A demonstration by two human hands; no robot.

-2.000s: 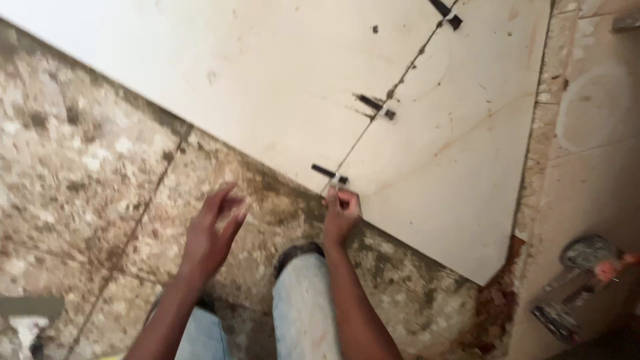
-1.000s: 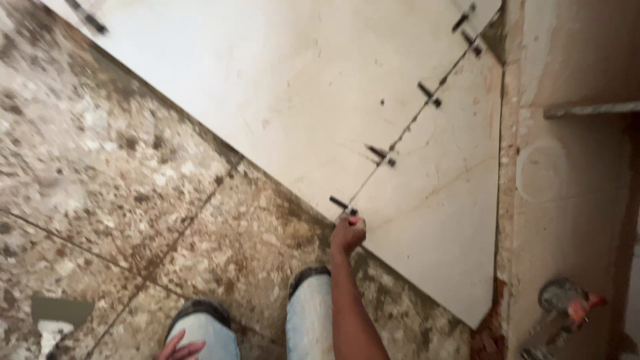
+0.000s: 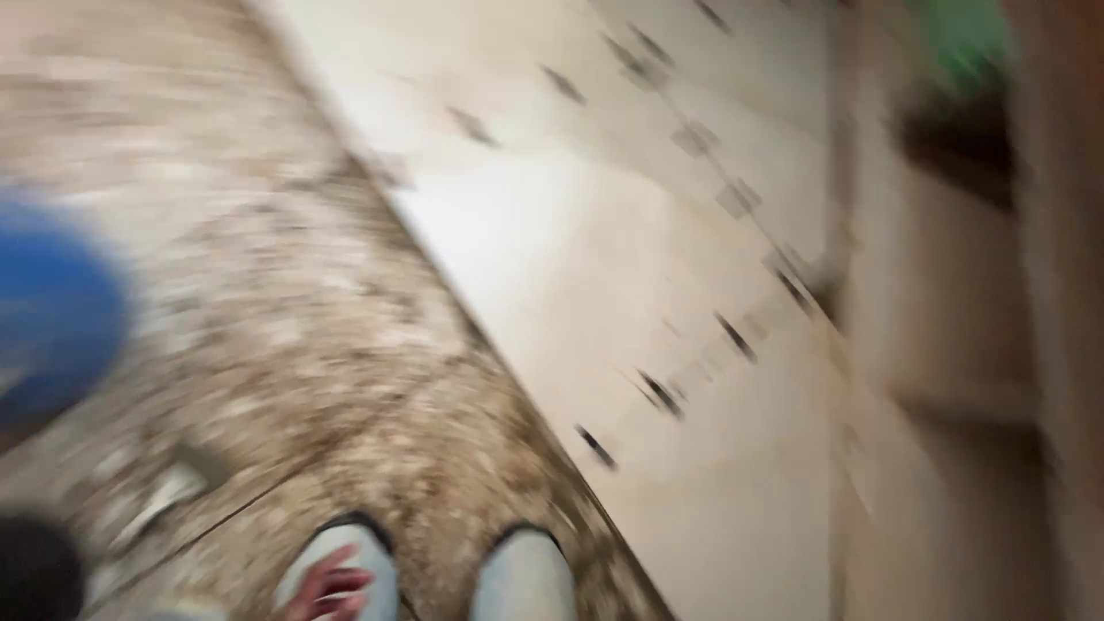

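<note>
My left hand (image 3: 332,588) is by my left knee at the bottom edge, over the light blue trouser leg, fingers apart and nothing seen in it. My right hand is out of view. Large pale floor tiles (image 3: 552,259) fill the middle, with dark tile-levelling wedges (image 3: 595,447) along their joints. The wedges nearest me form a slanting row, and others lie farther up. The frame is strongly blurred.
Rough, stained old flooring (image 3: 345,371) lies left of the tiles' edge. A trowel-like tool (image 3: 177,487) rests on it. A blurred blue round object (image 3: 52,302) stands at the left edge, with a dark one (image 3: 34,569) below. A wall runs along the right.
My right hand, at the lowest wedge one second ago, has left the view. My left hand remains by my left knee. The view has swung left, bringing the blue object and more tiles in.
</note>
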